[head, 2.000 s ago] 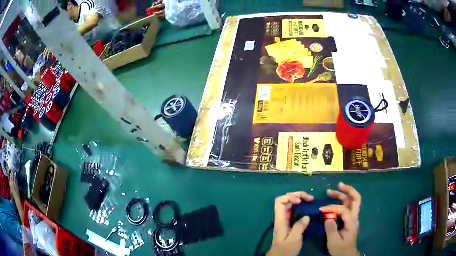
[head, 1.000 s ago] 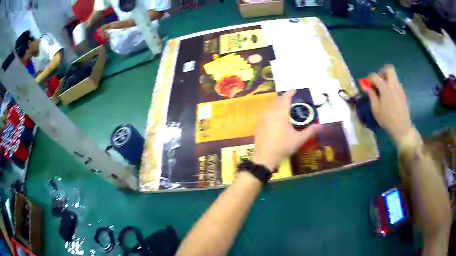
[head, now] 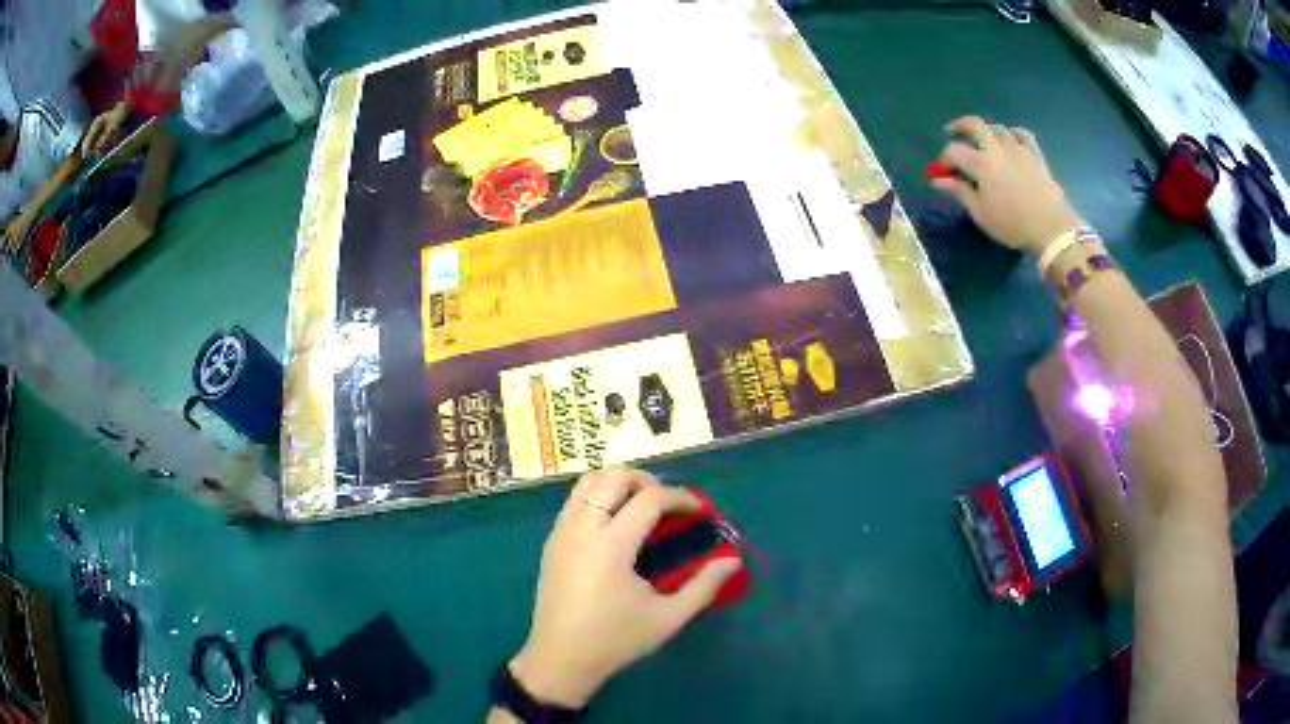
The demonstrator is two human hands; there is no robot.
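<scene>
My left hand (head: 601, 583) holds a red speaker (head: 724, 577) on its side just in front of the large printed carton (head: 792, 410). Its black control strip faces up, with fingers and thumb around its sides. My right hand (head: 1002, 187) is beyond the carton's right edge, with a small bright red piece (head: 939, 171) at its fingertips. A dark blue speaker (head: 241, 385) stands at the carton's left edge, its round logo end up.
A test device (head: 1036, 521) with a lit screen lies at right, beside a cardboard tray (head: 1231, 382) partly behind my right forearm. Another red speaker (head: 1186, 184) lies far right. Black rings (head: 283, 662) and a dark pad (head: 371, 670) lie lower left. A whitish post (head: 128, 396) crosses the left.
The red speaker has left the carton and is in my left hand near the front edge. My right hand has moved away and no longer has the dark speaker by it. The view has shifted right.
</scene>
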